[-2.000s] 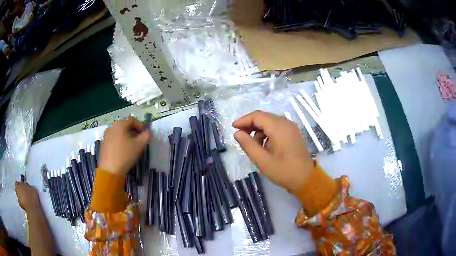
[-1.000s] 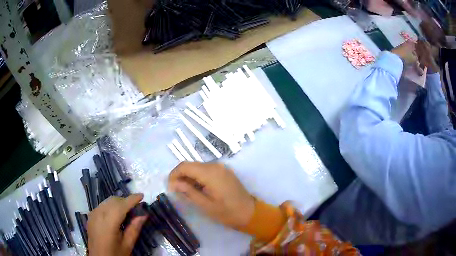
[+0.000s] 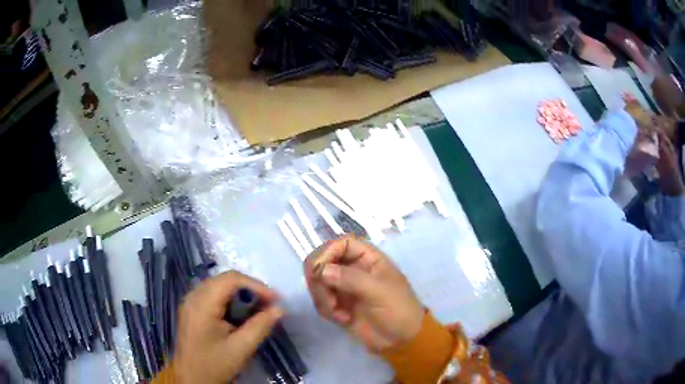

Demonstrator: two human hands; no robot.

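My left hand [image 3: 221, 326] holds a black barrel [image 3: 244, 298] upright, its round open end facing up toward me. My right hand [image 3: 368, 292] is just right of it, with thumb and fingertips pinched on a tiny part [image 3: 320, 266], too small to make out. Loose black barrels [image 3: 154, 292] lie left of and below my left hand, which partly hides them. White rods [image 3: 383, 180] lie in a fanned pile beyond my right hand, with a small dark scatter beside them. Barrels with white tips [image 3: 67, 296] lie in a slanting row at far left.
A clear plastic bag [image 3: 143, 97] with white rods lies behind a chipped metal upright [image 3: 90, 105]. A dark heap of tubes [image 3: 360, 37] rests on brown paper [image 3: 300, 112]. A person in a blue sleeve [image 3: 601, 225] works at right, near small pink parts [image 3: 558, 121].
The view has swung right since the oldest frame. My left hand has moved from the row's side and now holds a barrel upright. My right hand's fingertips have closed on a tiny part.
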